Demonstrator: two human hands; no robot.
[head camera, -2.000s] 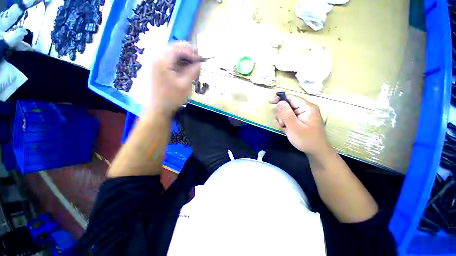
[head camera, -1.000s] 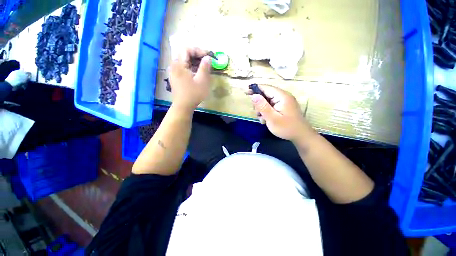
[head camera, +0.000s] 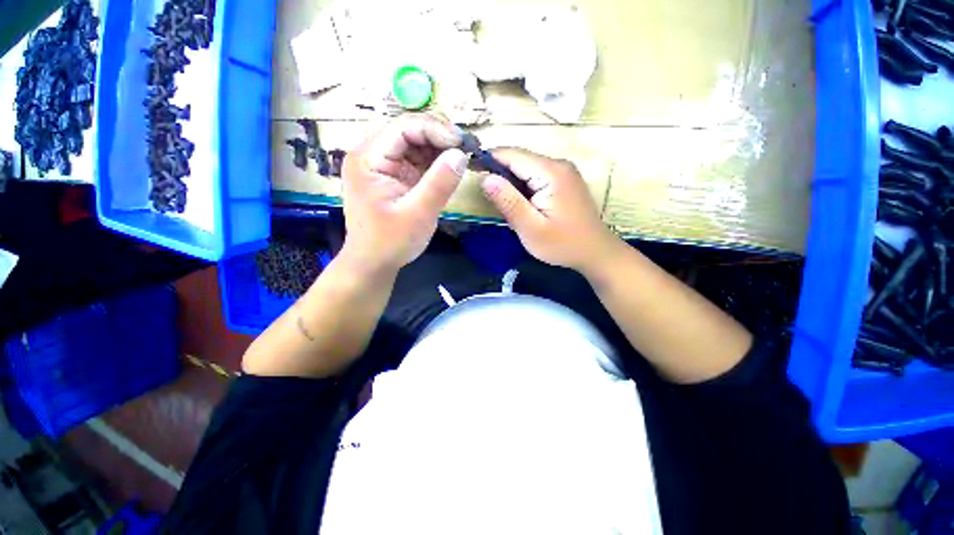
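Note:
My right hand (head camera: 549, 206) grips a long black moulded part (head camera: 500, 170) near the front edge of the cardboard mat. My left hand (head camera: 403, 188) holds a small dark fitting (head camera: 469, 141) between thumb and fingers at the far end of the black part. The two pieces meet or overlap; whether they are joined is hidden by my fingers. A green round item (head camera: 412, 87) lies just beyond my left hand. A few small dark pieces (head camera: 305, 146) lie on the mat left of my left hand.
A left blue tray (head camera: 245, 125) holds small dark fittings; a right blue tray (head camera: 843, 219) holds long black parts. A lower blue bin (head camera: 243, 298) with tiny pieces is below the table edge. Crumpled white cloth (head camera: 560, 63) lies on the cardboard mat (head camera: 669, 157). A dark heap (head camera: 58, 94) is at far left.
My left hand has moved from near the left tray, past the green item, to my right hand. The small fitting now meets the black part. The view has shifted right.

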